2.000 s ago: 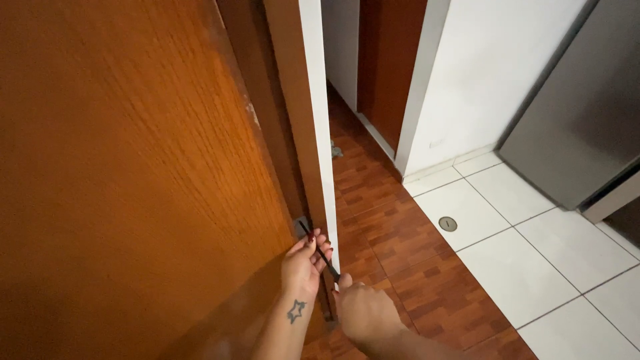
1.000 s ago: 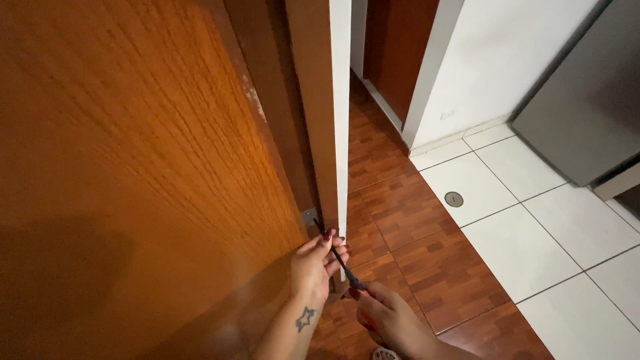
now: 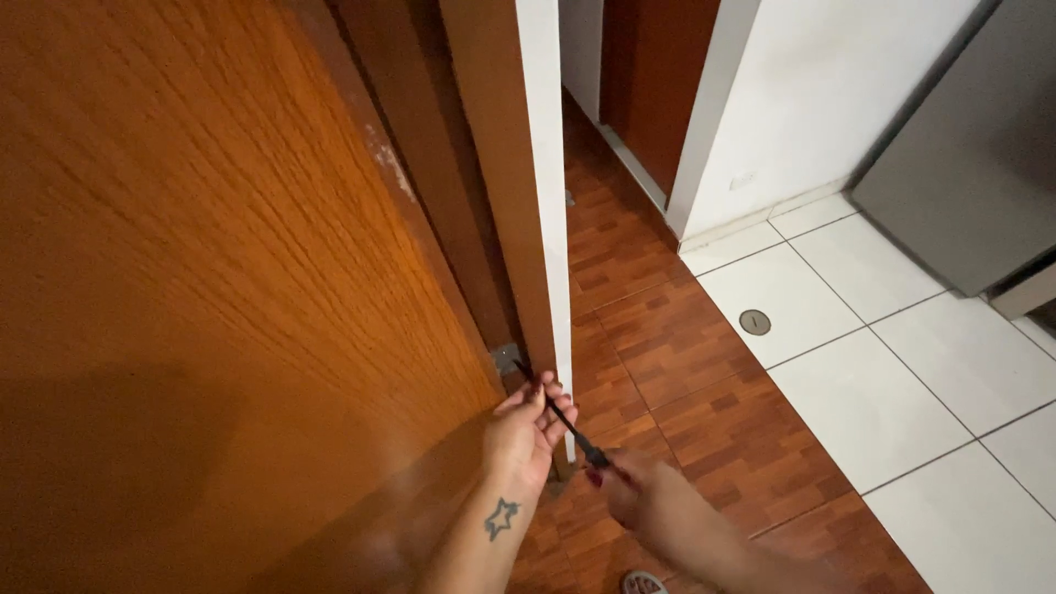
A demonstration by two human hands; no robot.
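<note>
My right hand [image 3: 639, 499], slightly blurred, is closed around the handle of a thin dark screwdriver [image 3: 569, 423]. Its shaft slants up and left through the fingers of my left hand [image 3: 528, 425], which pinch it near the far end. The tip reaches a small grey metal plate [image 3: 505, 360] low down, beside the edge of the brown wooden door [image 3: 272, 272] and its frame [image 3: 503, 181]. Whether the tip touches the plate or a screw there is too small to tell.
A white strip [image 3: 546, 206] edges the door frame. Beyond it lie a wood-look tiled floor [image 3: 635, 346] and white tiles [image 3: 916, 396] with a round drain cover [image 3: 755, 322]. A grey appliance [image 3: 965, 157] stands by the white wall [image 3: 792, 99]. A foot in a sandal [image 3: 642, 583] shows at the bottom.
The screwdriver stays between both hands, its tip near the metal plate. A foot shows at the bottom edge now and one second ago, but not two seconds ago.
</note>
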